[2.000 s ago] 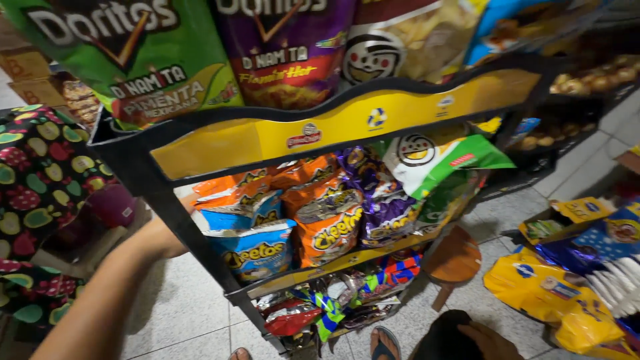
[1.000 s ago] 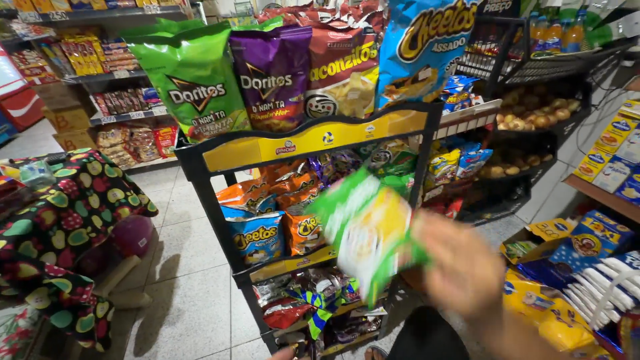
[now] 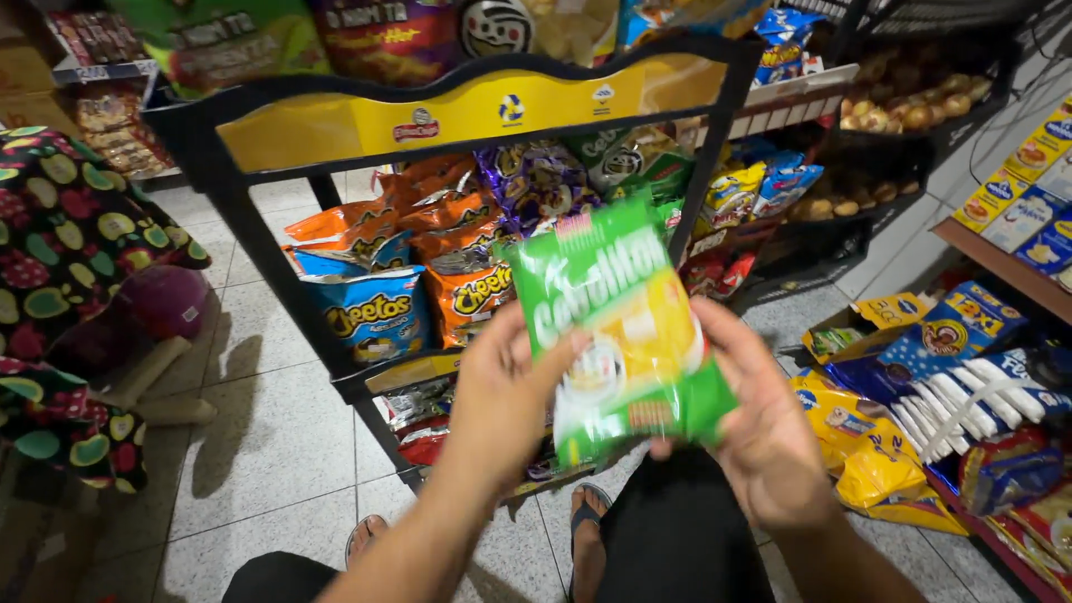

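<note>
Both hands hold a green and white Cebolitos snack bag (image 3: 624, 335) in front of the black snack rack (image 3: 293, 285). My left hand (image 3: 511, 394) grips the bag's left side, its thumb across the front. At the opposite side, my right hand (image 3: 754, 402) has its fingers around the edge, partly behind the bag. On the rack's middle shelf stand a blue Cheetos bag (image 3: 373, 316), orange Cheetos bags (image 3: 469, 297), purple snack bags (image 3: 532, 188) and other green bags (image 3: 641, 159). The held bag hides part of this shelf and the lower one.
Large Doritos bags (image 3: 226, 42) stand on the rack's top. To the left is a stool or table under a fruit-patterned cloth (image 3: 75, 243). At the right, yellow pet food bags (image 3: 871, 452) lie near a low shelf (image 3: 1005, 260). Bins of onions (image 3: 917, 109) stand behind.
My right hand has brought the green bag to the centre from the right. My left hand, low and barely visible one second ago, now holds the bag too.
</note>
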